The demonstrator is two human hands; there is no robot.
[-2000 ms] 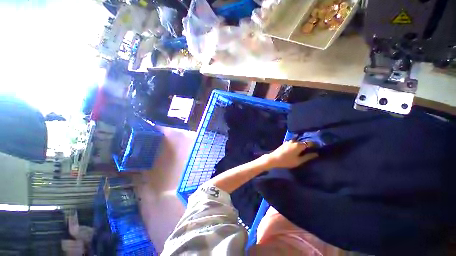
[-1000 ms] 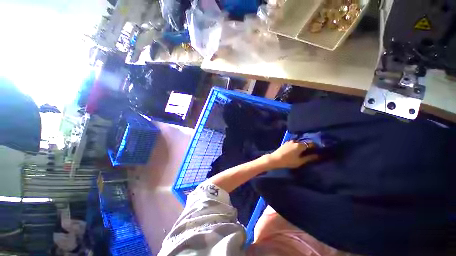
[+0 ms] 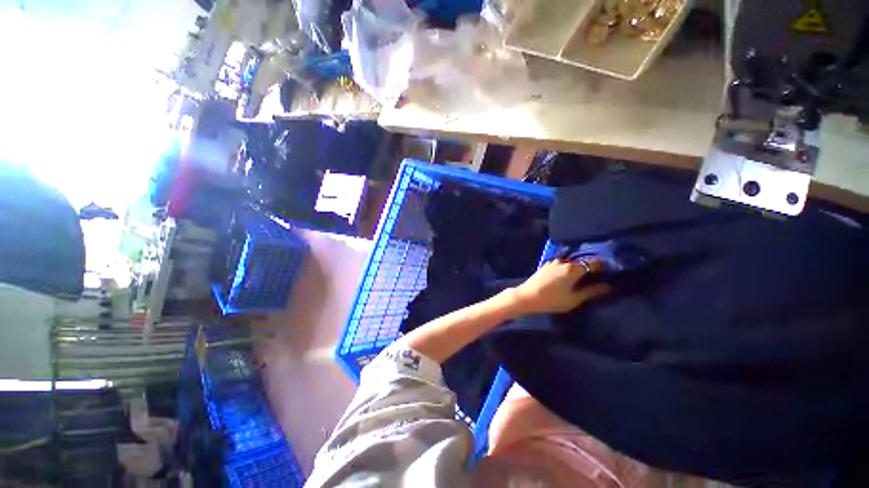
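Observation:
Dark navy cloth (image 3: 705, 334) lies spread over my lap, from the right side of the crate to the picture's right edge. My left hand (image 3: 564, 284) rests on its left part, fingers closed on a bunched, bluer fold. The button-sewing machine (image 3: 810, 57) stands at the upper right, cut off by the edge. Its silver work plate (image 3: 751, 183) with dark holes juts past the table edge, over the cloth's upper border. No button shows on the cloth. My right hand is not in view.
A cream tray (image 3: 538, 33) with gold buttons (image 3: 629, 19) and clear plastic bags (image 3: 448, 67) lie on the pale table (image 3: 534, 129). A blue crate (image 3: 389, 250) holding dark cloth stands left of my lap. More blue crates (image 3: 265, 274) stand farther left. Pink cloth (image 3: 538, 429) covers my lap.
The view has shifted slightly. My left hand stays on the same part of the cloth, and the cloth keeps nearly the same shape.

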